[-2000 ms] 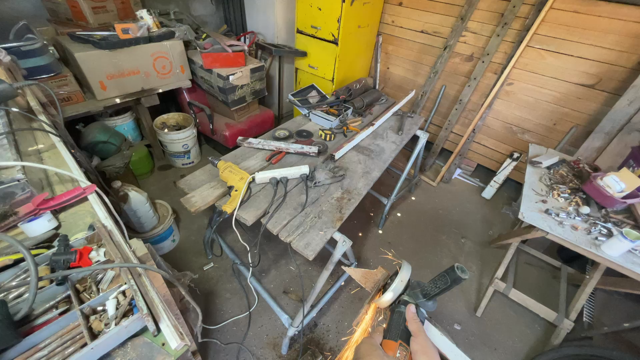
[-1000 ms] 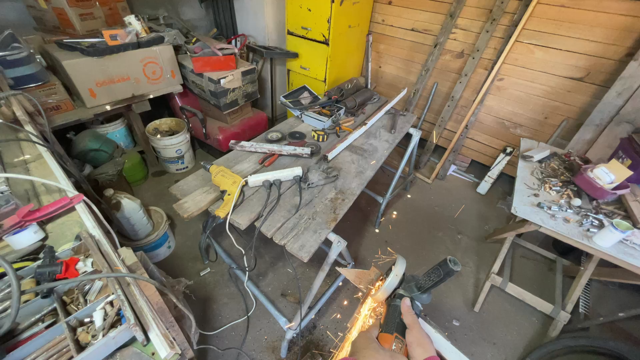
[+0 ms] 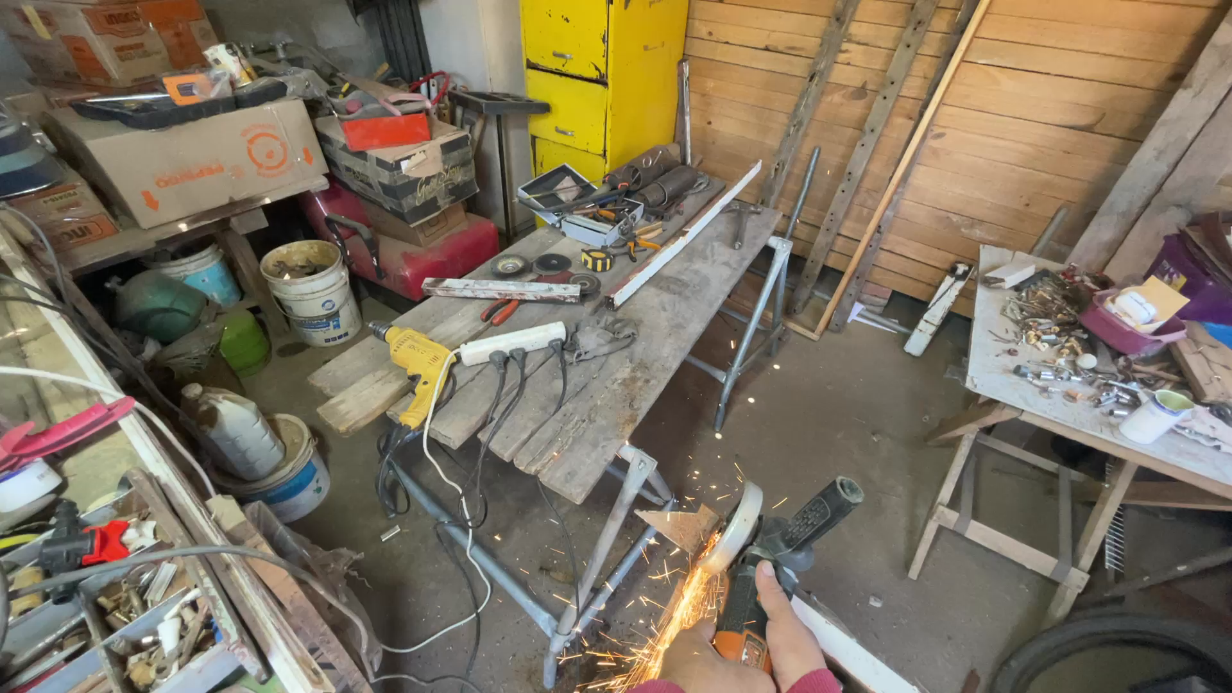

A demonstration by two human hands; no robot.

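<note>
An orange-and-black angle grinder (image 3: 746, 606) with a metal disc guard throws a stream of orange sparks down and to the left, at the lower middle. Both hands are around its body: my left hand (image 3: 695, 662) on the left side, my right hand (image 3: 791, 630) on the right with the thumb up along the housing. Its black side handle (image 3: 823, 512) sticks out to the upper right, with no hand on it. A flat brownish piece (image 3: 681, 527) lies beside the guard. A white-painted metal bar (image 3: 852, 654) runs from under the grinder to the lower right. The cutting contact is hidden.
A plank bench (image 3: 654, 385) on metal trestles stands ahead, bearing a yellow drill (image 3: 421, 371), a white power strip (image 3: 512, 343) and a long white metal bar (image 3: 688, 236). Cables hang to the floor. A table (image 3: 991, 361) with small hardware is at right; an open parts tray (image 3: 207, 664) at lower left.
The sparks spread more widely than two seconds ago. Both hands stay on the running grinder, in nearly the same place.
</note>
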